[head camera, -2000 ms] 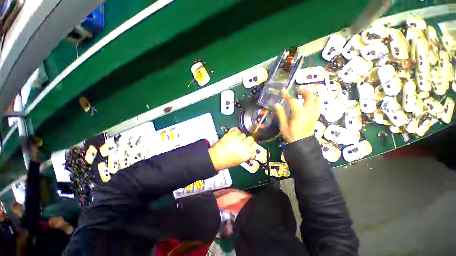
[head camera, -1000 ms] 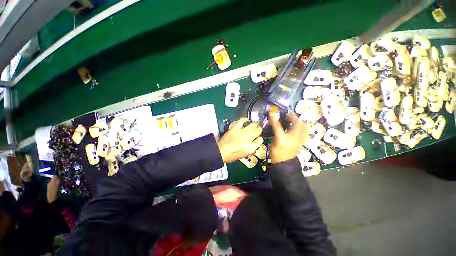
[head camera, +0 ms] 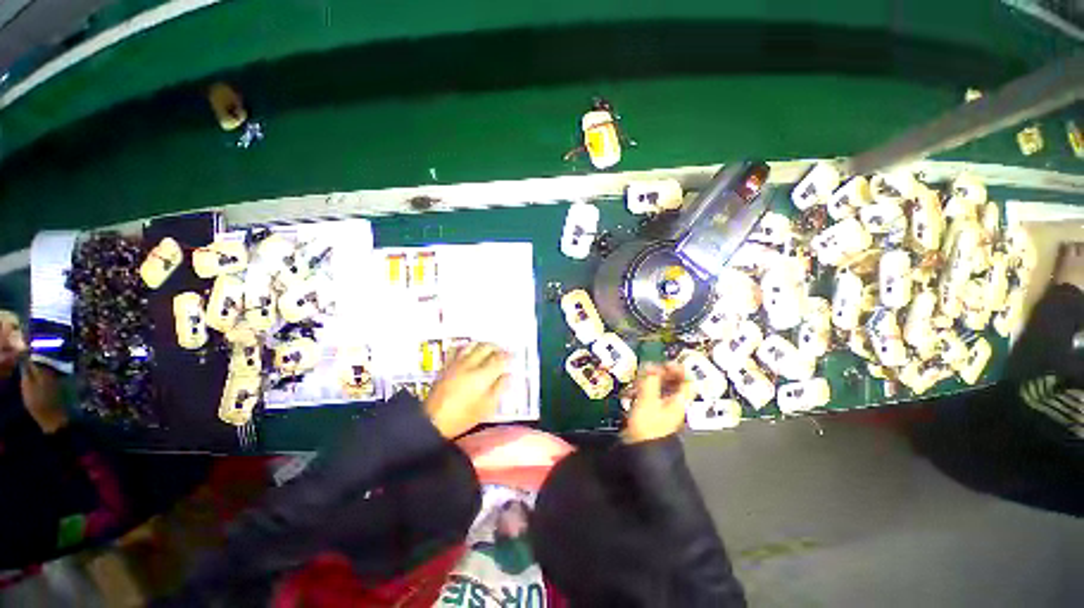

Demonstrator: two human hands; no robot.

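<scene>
My left hand (head camera: 470, 386) lies palm down over the lower part of the white cell tray (head camera: 505, 285), beside some yellow battery cells (head camera: 430, 355). Its fingertips are blurred, and I cannot tell if they grip a cell. My right hand (head camera: 656, 404) is at the bench's front edge with its fingers bent, below the black tape dispenser (head camera: 668, 289). Whether its fingertips hold something small is unclear. Cream housings (head camera: 591, 372) with dark parts lie between my hands, left of the dispenser.
Many cream housings (head camera: 880, 279) are heaped right; fewer (head camera: 226, 303) lie left on a white sheet and black mat (head camera: 178, 398). A dark wired component pile (head camera: 109, 321) is far left. One housing (head camera: 603, 139) is on the green belt. People's hands show at both sides.
My left hand has moved from the dispenser left to the cell tray. My right hand has drawn back from the dispenser toward the front edge. The view has turned and shifted.
</scene>
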